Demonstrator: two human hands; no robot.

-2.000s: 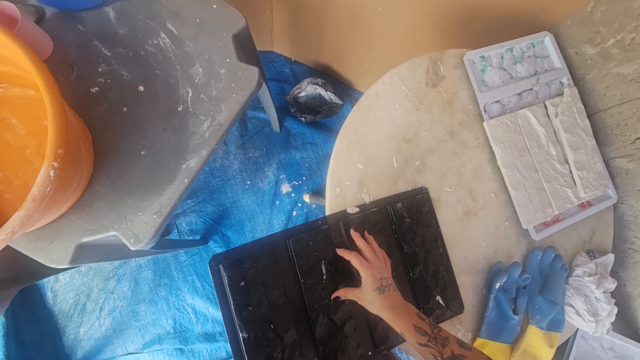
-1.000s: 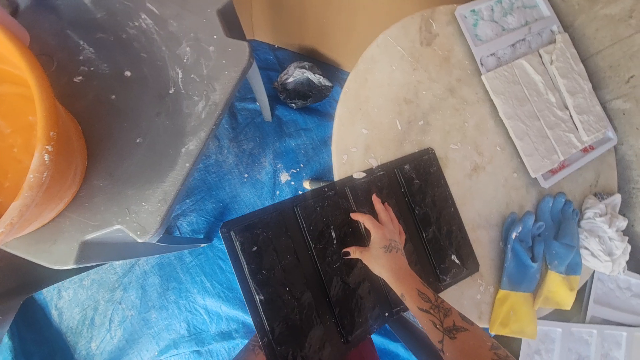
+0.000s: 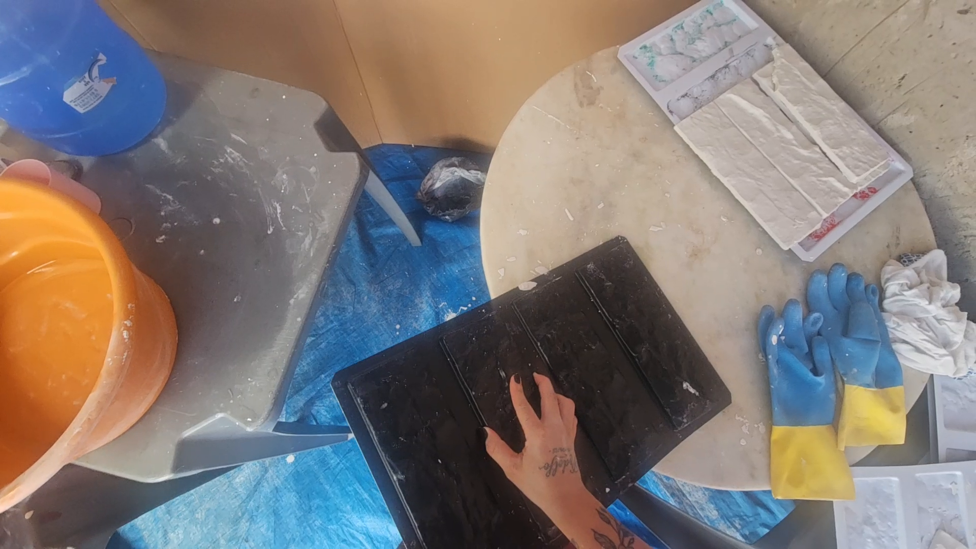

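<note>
My right hand rests palm down on a black plastic mould tray, its thumb and fingers apart. Long, textured compartments divided by raised ribs run across this tray. It lies tilted, partly over the round stone-like tabletop and partly past its left edge. Small pale bits cling to its surface. My left hand is not in view. At the upper right, textured pale slabs lie across a white mould tray with green and red marks.
Blue and yellow rubber gloves and a crumpled white cloth lie at the right. More white moulds are below them. A grey plastic stool holds an orange bucket and a blue container. Blue tarp covers the floor.
My right hand has moved down and toward the left over the black tray, its fingers now nearer the tray's middle. The blue container has come further into view.
</note>
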